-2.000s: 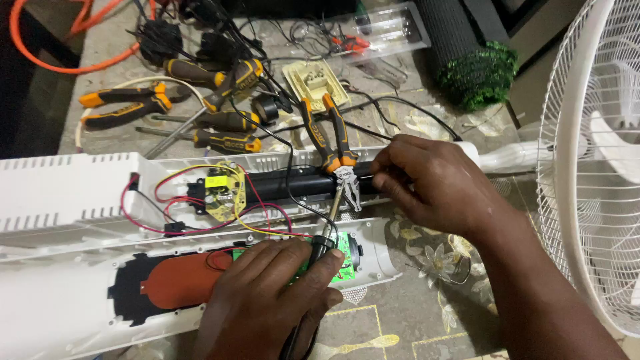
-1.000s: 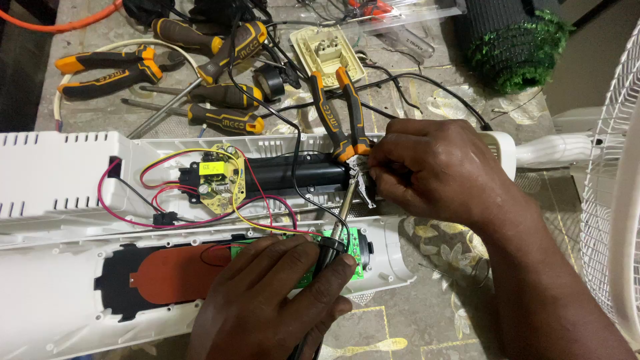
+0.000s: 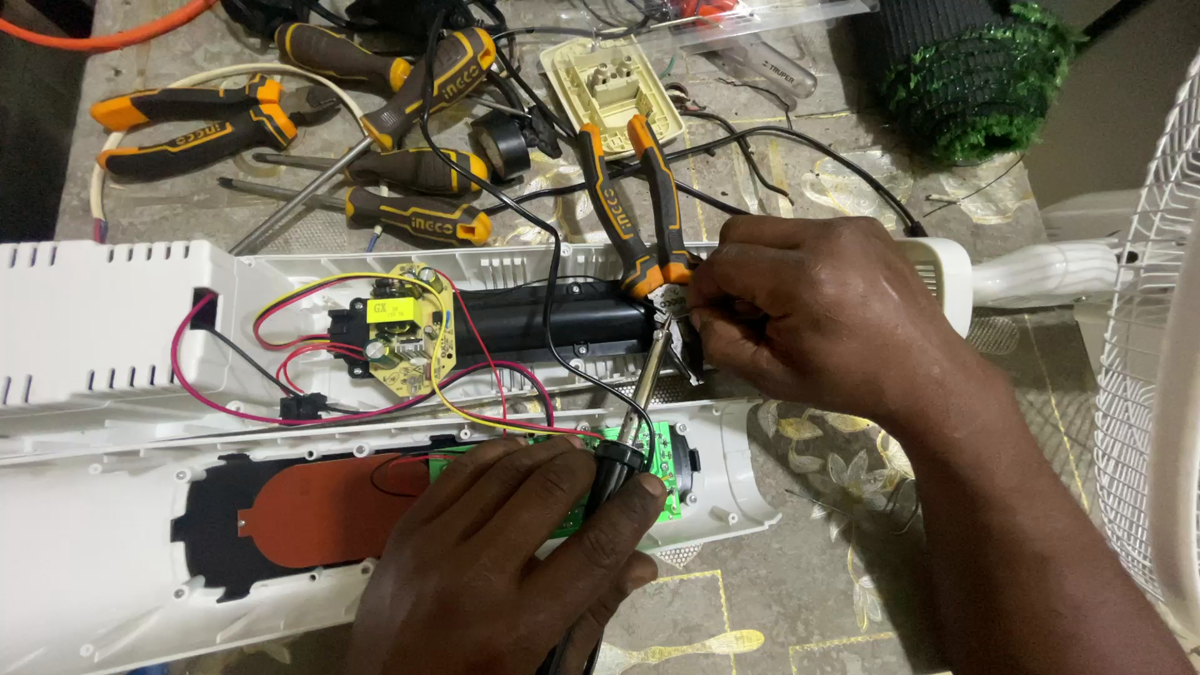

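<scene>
My left hand (image 3: 525, 553) grips the black handle of a soldering iron (image 3: 647, 384), whose metal barrel points up toward the jaws of orange-and-black pliers (image 3: 667, 253). Those pliers lie with their jaws at the end of a black cylindrical part (image 3: 553, 323) in the open white plastic housing. Beside the jaws, my right hand (image 3: 797, 309) pinches something thin between thumb and forefinger, probably a wire; the fingers mostly hide it. A yellowish circuit board (image 3: 410, 330) with coloured wires sits left of the black part. Partly under my left hand is a green circuit board (image 3: 667, 459) in the second white shell.
Screwdrivers (image 3: 417, 217) and diagonal cutters (image 3: 206, 122) lie beyond the housing, near a cream socket box (image 3: 614, 94) and black cables. A white wire fan guard (image 3: 1139, 356) stands at the right. A roll of artificial grass (image 3: 975, 84) is at the back right.
My right hand has closed in on the pliers' jaws and the iron's tip since the earliest frame. My left hand keeps hold of the iron. The view has shifted slightly.
</scene>
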